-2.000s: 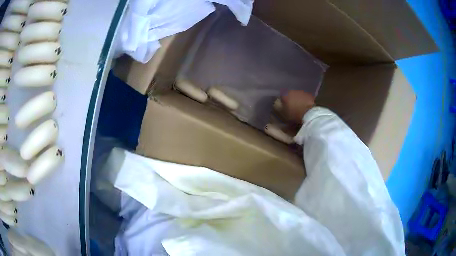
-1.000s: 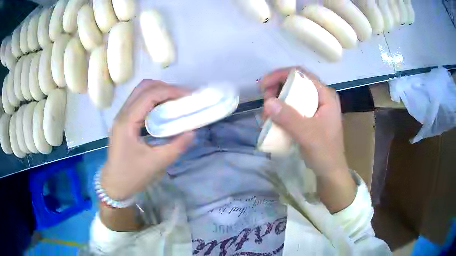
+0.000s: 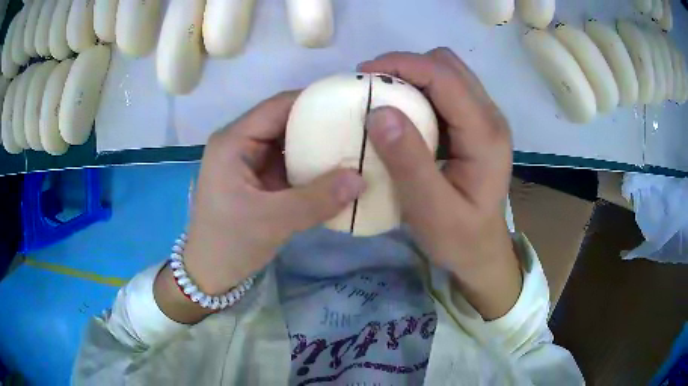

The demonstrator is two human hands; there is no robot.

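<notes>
Two cream housing halves are held together in the middle of the view, over the lap near the bench edge. The left housing half (image 3: 324, 121) and the right housing half (image 3: 383, 200) meet at a straight dark seam. Dark cutouts show at the top, on both sides of the seam. My left hand (image 3: 260, 188) grips the left half, its thumb near the seam. My right hand (image 3: 449, 166) grips the right half, its thumb on the front beside the seam. The shell interiors are hidden.
Rows of cream housing halves (image 3: 84, 94) lie on the bench (image 3: 162, 124) at the left. More halves (image 3: 560, 75) lie at the right. A blue stool (image 3: 60, 215) stands lower left. An open carton (image 3: 622, 286) with a translucent white bag (image 3: 664, 215) is at the right.
Two seconds ago a hand reached into the carton. One second ago my hands held the two halves apart, the left one's open side showing. Now the halves are together, face to face.
</notes>
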